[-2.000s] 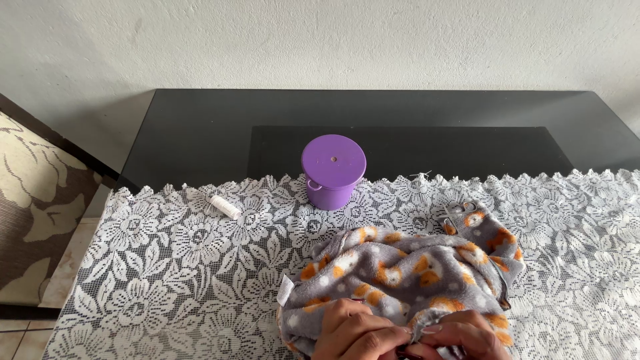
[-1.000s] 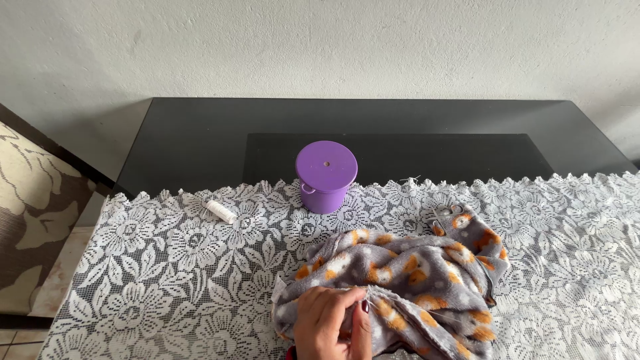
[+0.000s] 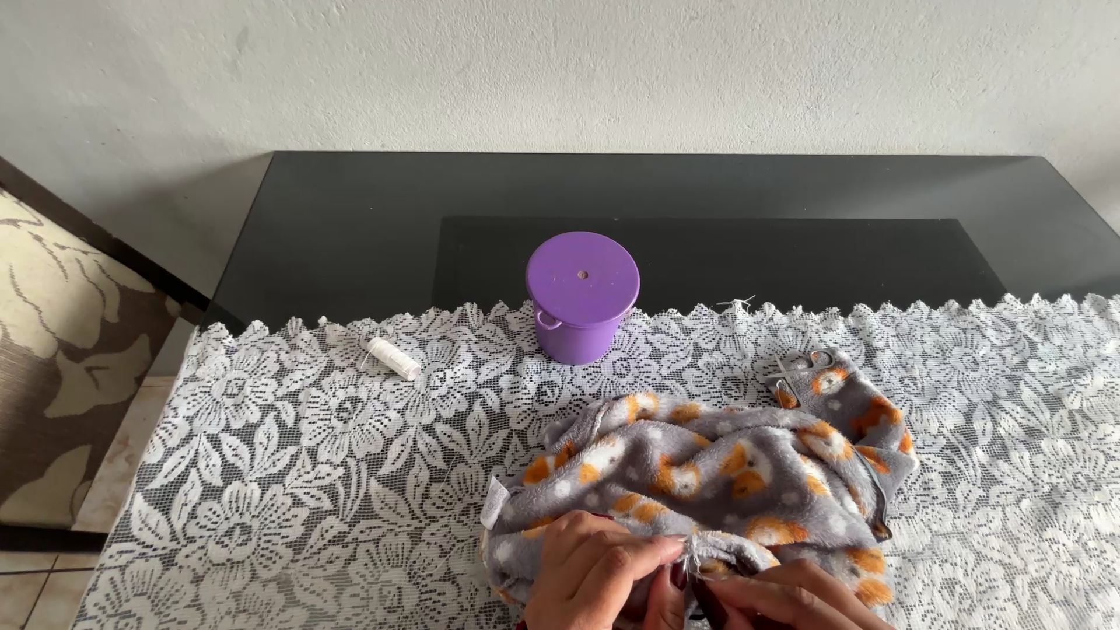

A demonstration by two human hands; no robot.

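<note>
A grey fleece garment [image 3: 700,464] with an orange and white animal print lies bunched at the lower right of centre. My left hand [image 3: 604,569] pinches its edge between thumb and fingertips, where white threads show. My right hand [image 3: 779,599] meets it at the same spot, fingertips closed on the fabric edge; whether a needle is between them cannot be made out. Small scissors [image 3: 801,363] rest on the garment's far right part. A white spool of thread [image 3: 393,359] lies on its side at the left.
A purple lidded bucket [image 3: 582,289] stands behind the garment. White lace cloth [image 3: 236,525] covers the near part of the dark glass-topped table [image 3: 350,201], which reaches toward the wall. Patterned upholstery or fabric [image 3: 61,350] shows at the far left.
My right hand, out of view one second ago, is back beside my left hand at the fabric edge. Two seconds ago both hands were together there too.
</note>
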